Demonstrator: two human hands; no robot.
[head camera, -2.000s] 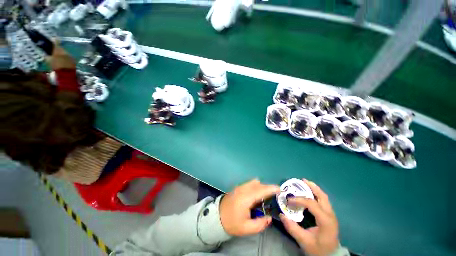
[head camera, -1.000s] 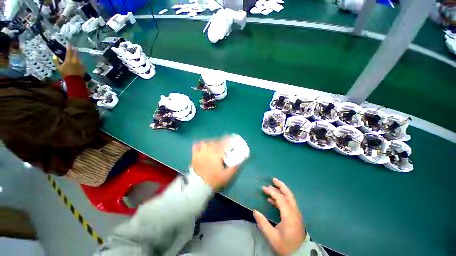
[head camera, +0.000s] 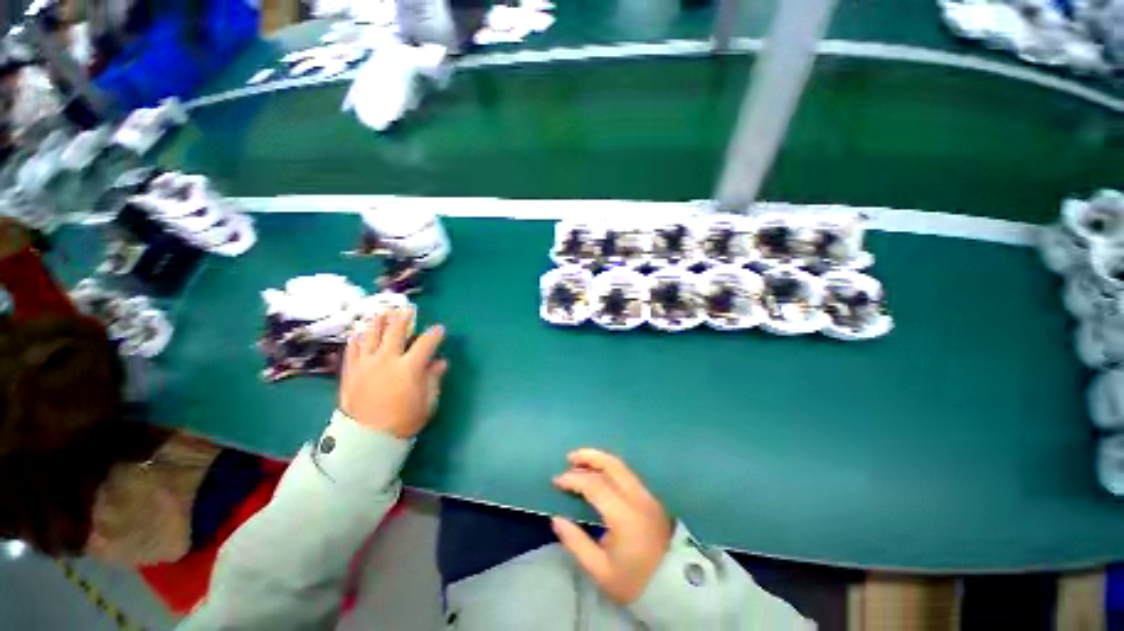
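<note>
My left hand (head camera: 392, 376) is palm down at the right side of a group of white shells (head camera: 318, 300) with dark brown electronics at their lower edge. Its fingertips are at a white shell (head camera: 388, 302); blur and the fingers hide whether they still grip it. My right hand (head camera: 616, 524) is empty, fingers apart, over the bench's near edge. A smaller stack of white shells (head camera: 407, 234) with dark parts stands behind the left hand.
Two rows of open white shells with dark centres (head camera: 727, 296) stand at the back of the green bench (head camera: 740, 431). White housings (head camera: 1103, 333) are stacked at the far right. A grey upright (head camera: 777, 99) rises behind the rows. A person's dark hair (head camera: 62, 394) and red sleeve show at left.
My left hand has carried the white unit left to the shell group. The assembly that both hands held at first is no longer at my right hand, which is empty. The view has turned right.
</note>
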